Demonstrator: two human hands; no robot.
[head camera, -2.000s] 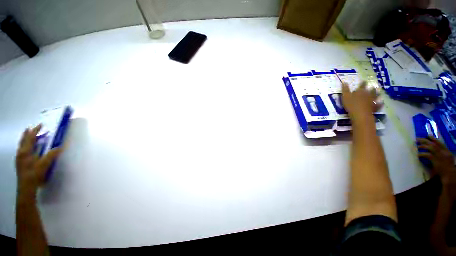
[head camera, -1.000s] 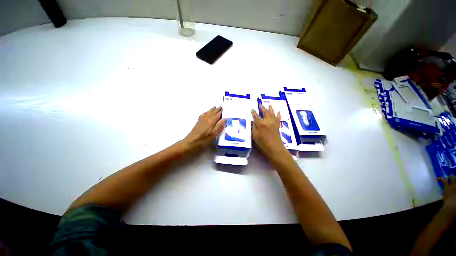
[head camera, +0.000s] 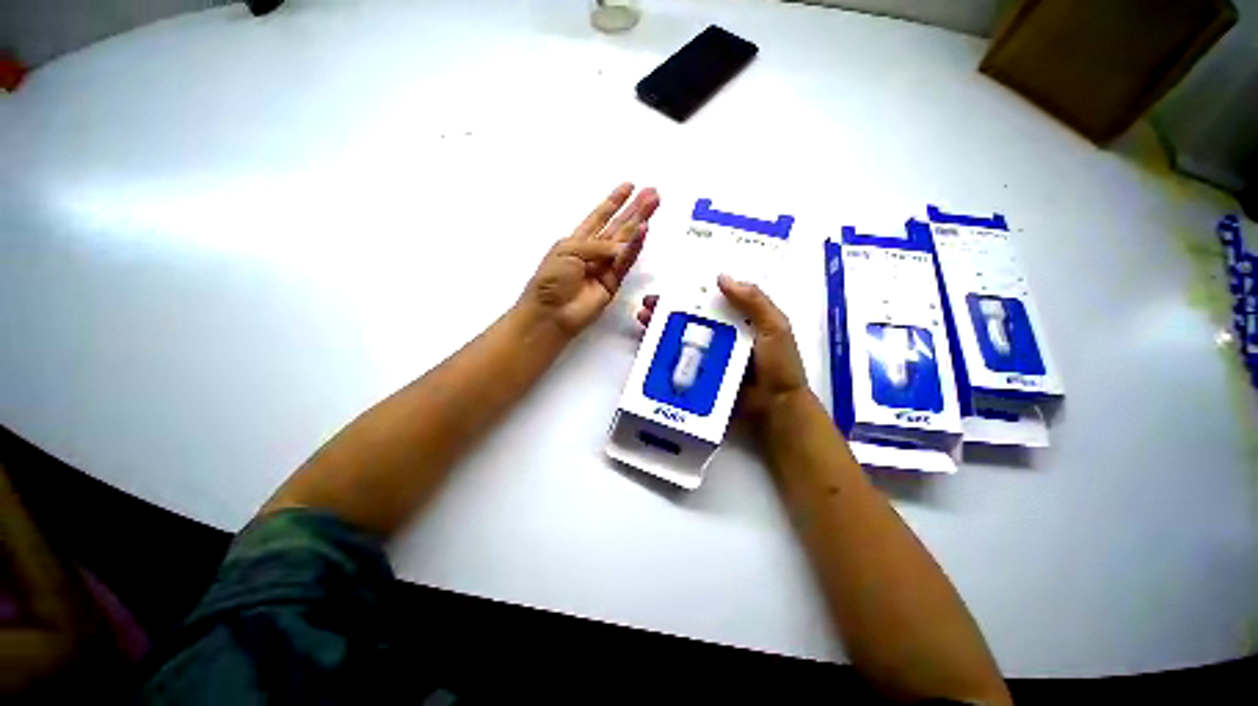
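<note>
A white and blue retail box (head camera: 694, 361) is in my right hand (head camera: 763, 352), which grips it around its right side. Its front shows a white device on a blue rectangle. A blue-edged flap stands out at its top and a white flap hangs open at its lower end. My left hand (head camera: 591, 269) is just left of the box, palm turned towards it, fingers apart and empty. Two more retail boxes, a nearer one (head camera: 894, 345) and a farther one (head camera: 996, 324), lie side by side at the right, with flaps sticking out at both ends.
A black mobile phone (head camera: 698, 72) lies at the back of the white table (head camera: 345, 179). A small clear round base (head camera: 615, 15) is at the back edge. A brown carton (head camera: 1108, 58) stands at the back right. Blue and white pieces (head camera: 1237, 283) show at the far right edge.
The view has shifted. My right hand has moved from the middle box to the left box and now grips it, its lower end raised. My left hand has come off that box and turned palm inward.
</note>
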